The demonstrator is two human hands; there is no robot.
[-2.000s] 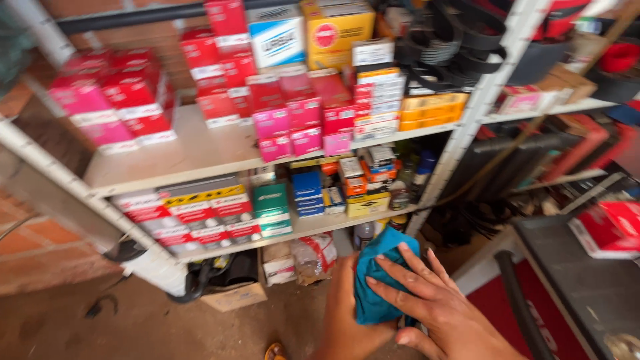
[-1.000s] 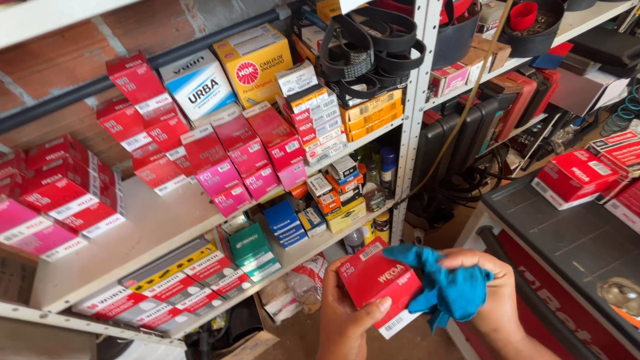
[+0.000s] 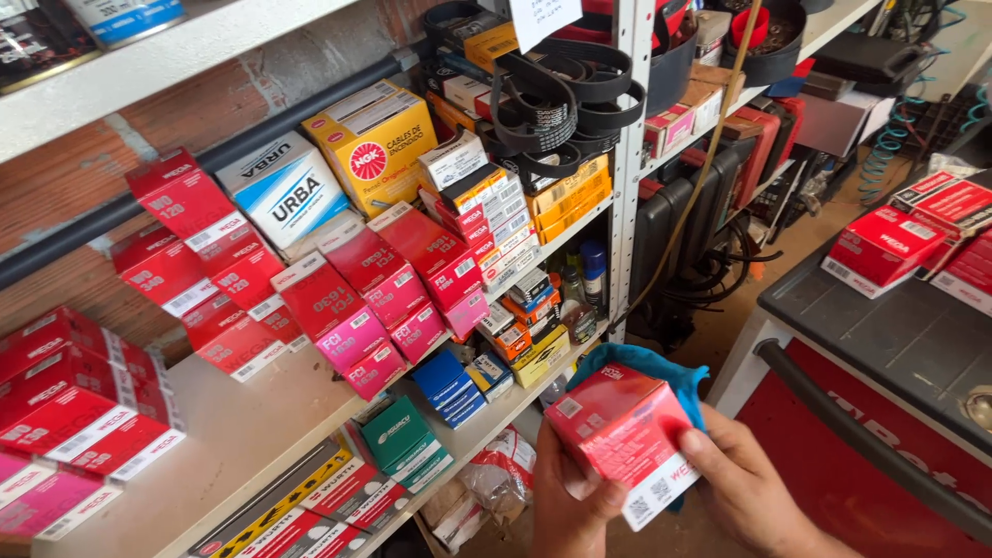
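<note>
A red and white Wega cardboard box (image 3: pixel 632 434) is held up in front of the shelves, tilted, one printed side toward me. My left hand (image 3: pixel 570 488) grips its left side and lower edge, thumb near the bottom corner. On the right side, my right hand (image 3: pixel 744 473) presses its thumb on the box. A blue cloth (image 3: pixel 651 360) lies behind the box and against its right side, between it and my right hand; part of the cloth is hidden. The fingertips behind the box are out of sight.
A metal shelf (image 3: pixel 256 418) bears stacks of red and pink Wega boxes (image 3: pixel 70 395), an Urba box (image 3: pixel 287 194), an NGK box (image 3: pixel 372 147) and black ribbed belts (image 3: pixel 535 101). At right, a red cart with a dark top (image 3: pixel 868 341) holds more red boxes (image 3: pixel 883 248).
The box in my hands has been turned so that another side shows. The cloth, bunched in my right hand in front of the box a second ago, is now behind it. The view has moved closer to the shelves.
</note>
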